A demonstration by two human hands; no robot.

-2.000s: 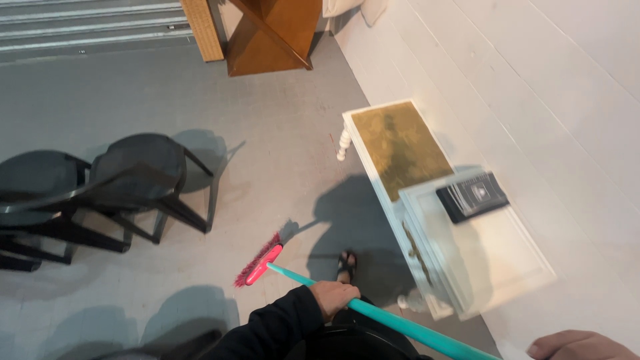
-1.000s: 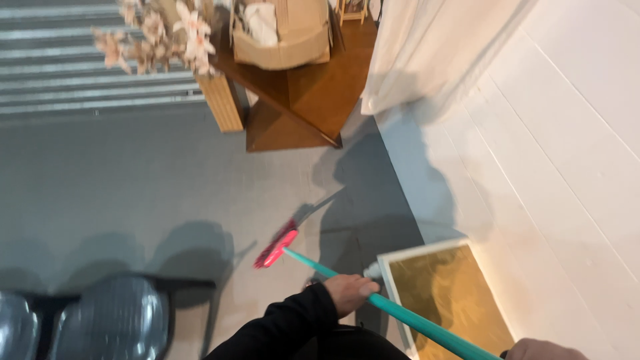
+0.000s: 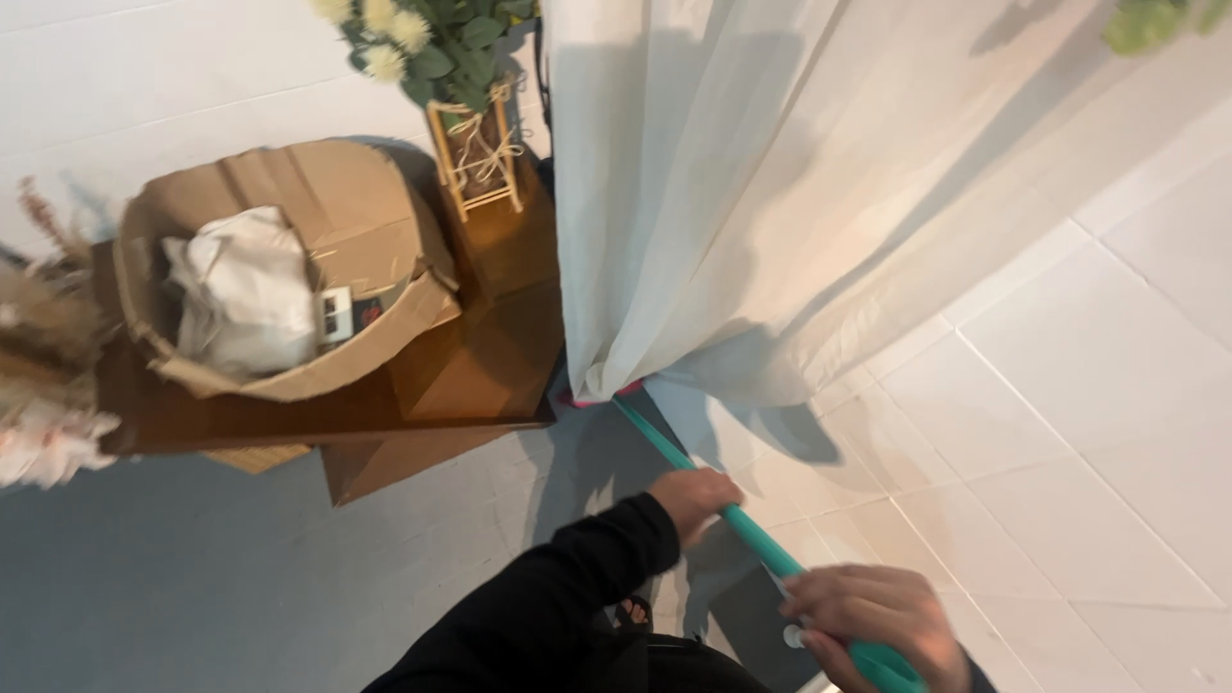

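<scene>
My left hand (image 3: pixel 697 502) is closed around the middle of a teal broom handle (image 3: pixel 657 441). Farther up, near its top end, my right hand (image 3: pixel 871 616) grips the same handle. The handle slants down to the floor, where the pink broom head (image 3: pixel 628 389) shows only in part. The hem of a white curtain (image 3: pixel 664 192) covers the rest of it, beside the corner of a brown wooden table. The bristles are hidden.
On the brown wooden table (image 3: pixel 423 423) stand a torn cardboard box (image 3: pixel 366 212) with white cloth inside and a small wooden planter (image 3: pixel 481 168) with flowers. Dried flowers (image 3: pixel 48 433) are at the left. A white panelled wall (image 3: pixel 1059 462) rises at the right.
The broom head has gone from the open grey floor to under the curtain's hem. The view has moved forward; the black chairs and gold-topped white table are out of sight.
</scene>
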